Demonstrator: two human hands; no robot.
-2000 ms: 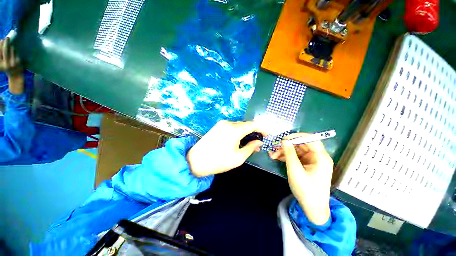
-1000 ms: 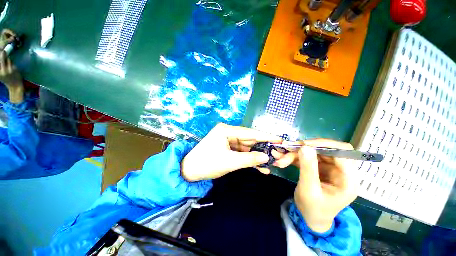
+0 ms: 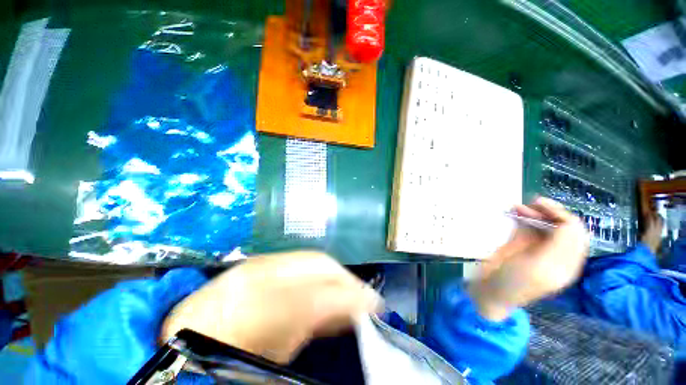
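Note:
My left hand point(image 3: 274, 301) is bare and blurred, low in front of my body below the bench edge. Its fingers are curled, and no black part shows in it; what it holds is hidden. My right hand point(image 3: 538, 252) is raised at the right, over the near right corner of the foam parts tray. It holds the tweezers point(image 3: 532, 219), which are thin and blurred, pointing left. The foam parts tray point(image 3: 462, 165) is a thick white slab with rows of faint small dark marks. A pale adhesive dot sheet point(image 3: 305, 188) lies on the green bench.
The orange press fixture point(image 3: 282, 90) with its red clamp handle point(image 3: 365, 30) stands at the back. A shiny bag with blue film point(image 3: 180, 150) lies left, beside spare dot sheets point(image 3: 30, 98). Clear blister trays point(image 3: 583, 165) hold dark parts at right. Another person's hand point(image 3: 651, 229) shows far right.
The view has swung right, bringing the blister trays in. My hands have separated: the right has moved right with the tweezers, the left is lower. The black part in my left hand no longer shows.

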